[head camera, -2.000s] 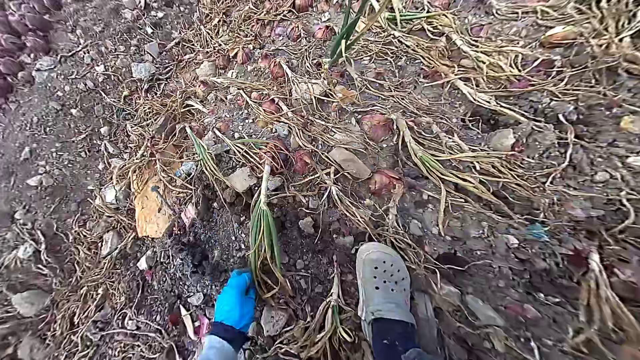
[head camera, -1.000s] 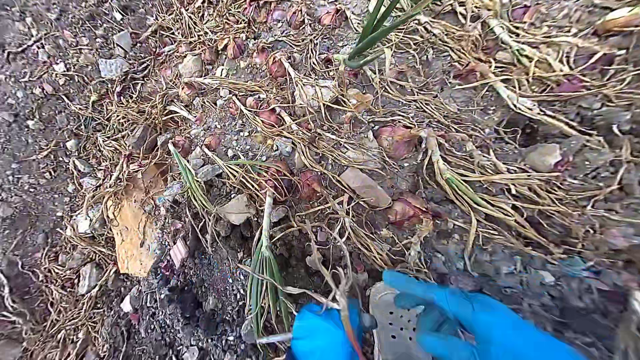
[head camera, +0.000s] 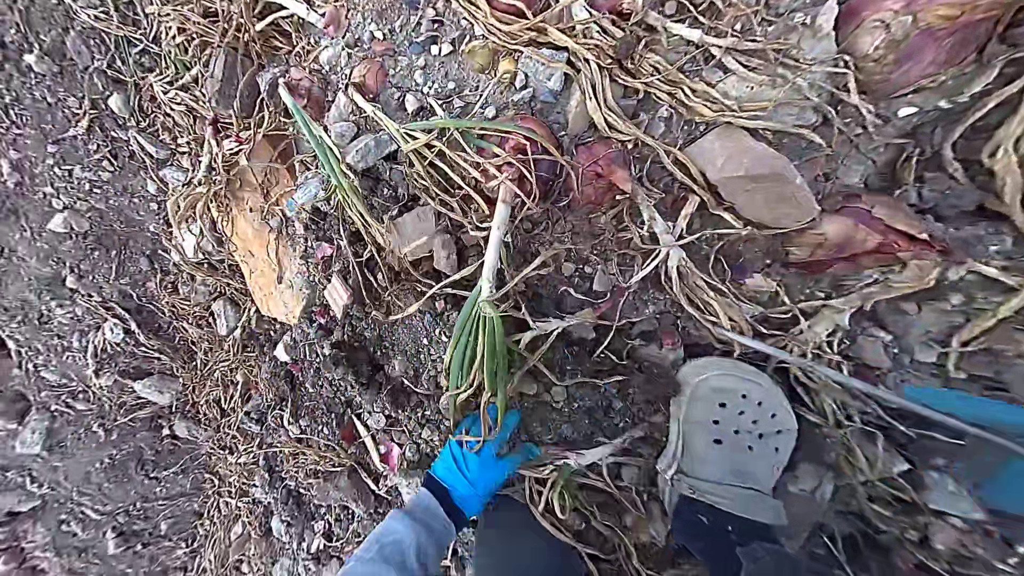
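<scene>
My left hand, in a blue glove, is low in the middle, its fingers at the tips of the green leaves of a red onion. Whether the fingers grip those leaves is not plain. The onion lies above on the soil, its pale neck pointing down toward the hand. At the right edge my right hand, also blue-gloved, is blurred and partly cut off, near a long dry stalk; its hold cannot be made out. More red onions with dry tops lie to the upper right.
A grey perforated clog on my foot stands between the hands. A flat orange-brown stone lies to the left, a flat greyish stone at upper right. Dry onion leaves, roots and small stones cover much of the soil.
My left hand has moved off the clog area to the green leaf tips. My right hand, over the clog a second ago, is now at the right edge. The view is closer to the ground.
</scene>
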